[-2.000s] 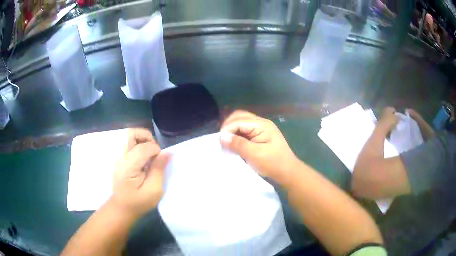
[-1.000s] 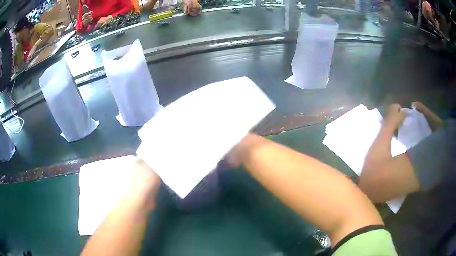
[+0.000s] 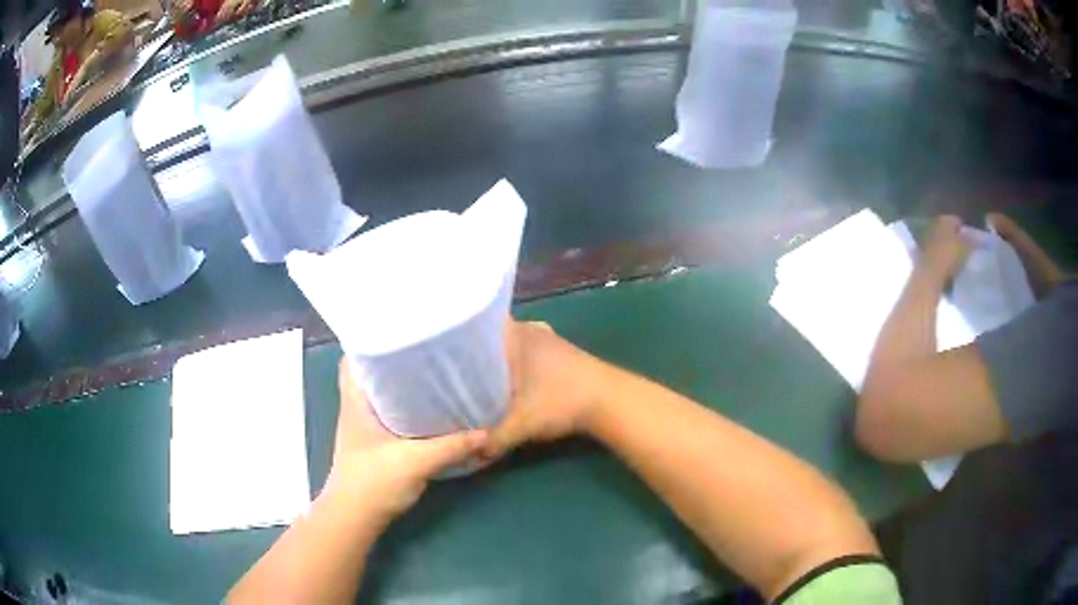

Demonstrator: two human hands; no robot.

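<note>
A dark unit covered by a white protective bag (image 3: 432, 355) is in front of me, the bag's flared corners at the top and greyish sides below. My left hand (image 3: 396, 455) grips it from the left and front, with the thumb across the front. My right hand (image 3: 538, 384) holds its right side. The unit itself shows only as faint grey through the bag; its lower end is mostly hidden by my hands. A stack of empty bags (image 3: 239, 431) lies flat on the green bench (image 3: 662, 437), left of my left hand.
Bagged units stand on the dark belt, two at left (image 3: 278, 171) (image 3: 130, 219) and one at back right (image 3: 731, 89). A worn reddish strip edges the bench. At right, a neighbour's hands (image 3: 946, 254) hold a white bag beside fanned-out bags (image 3: 845, 296). People sit across the line.
The bag was first held flat before the bare dark unit, then raised over it. Now it covers the unit, and both my hands have closed around its sides. The view has shifted slightly.
</note>
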